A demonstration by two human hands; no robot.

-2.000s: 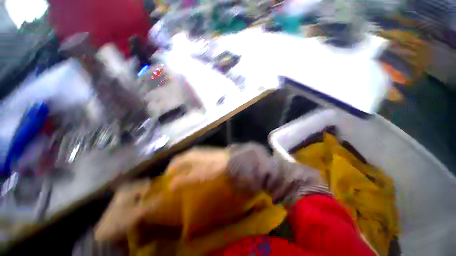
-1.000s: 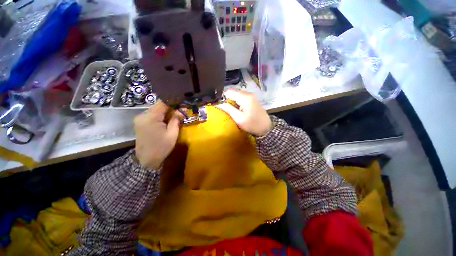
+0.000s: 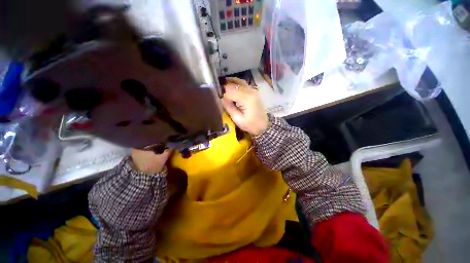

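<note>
The mustard-yellow garment lies under the button-sewing machine head and hangs down over my lap. The small metal button clamp sits on the cloth below the slotted front plate. My left hand is at the cloth's left edge, its upper part hidden behind the machine head; its fingers' hold cannot be made out. My right hand holds the cloth's upper right edge beside the clamp, fingers bent. A small shiny metal piece shows on the garment's right side.
The control panel stands behind the machine, with white paper to its right. Clear plastic bags lie at the back right. A white bin with yellow pieces is at right. A yellow garment pile is at lower left.
The view has moved closer to the machine head, which now looks larger and covers the button tray and part of my left hand. The clamp and cloth appear lower in the view.
</note>
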